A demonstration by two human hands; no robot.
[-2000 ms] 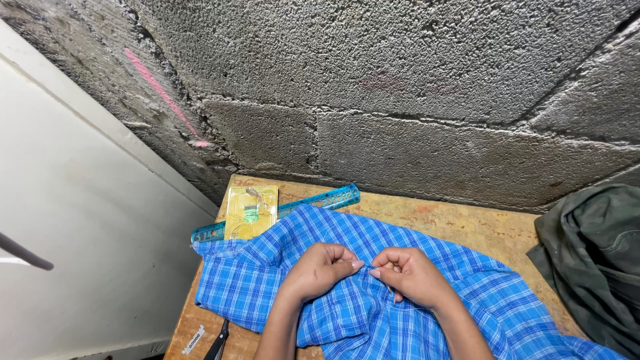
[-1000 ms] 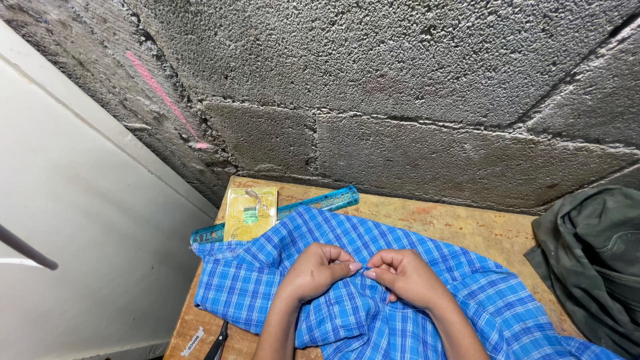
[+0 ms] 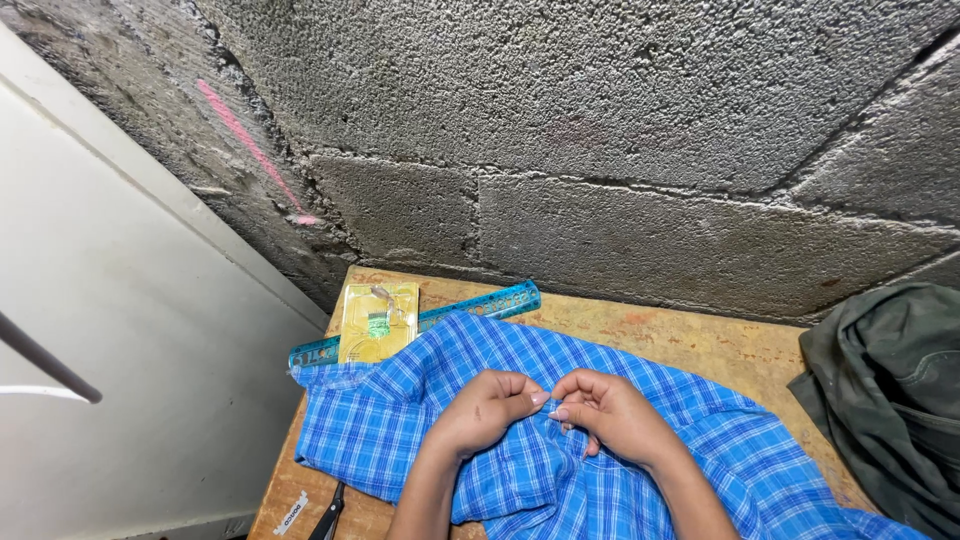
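A blue and white plaid cloth garment is spread and bunched over a wooden table. My left hand pinches a raised fold of it between thumb and fingers. Close beside it, its fingertips almost touching the left thumb, my right hand grips the same fold. A thin pale thread shows on the cloth below the right fingers; whether a needle is held cannot be told. Behind the garment, a yellow package with clear plastic rests over a translucent blue ruler.
Black-handled scissors, partly out of view, lie at the table's left front, beside a small white branded piece. Dark green cloth is heaped at the right. A concrete block wall stands behind, a white panel at left.
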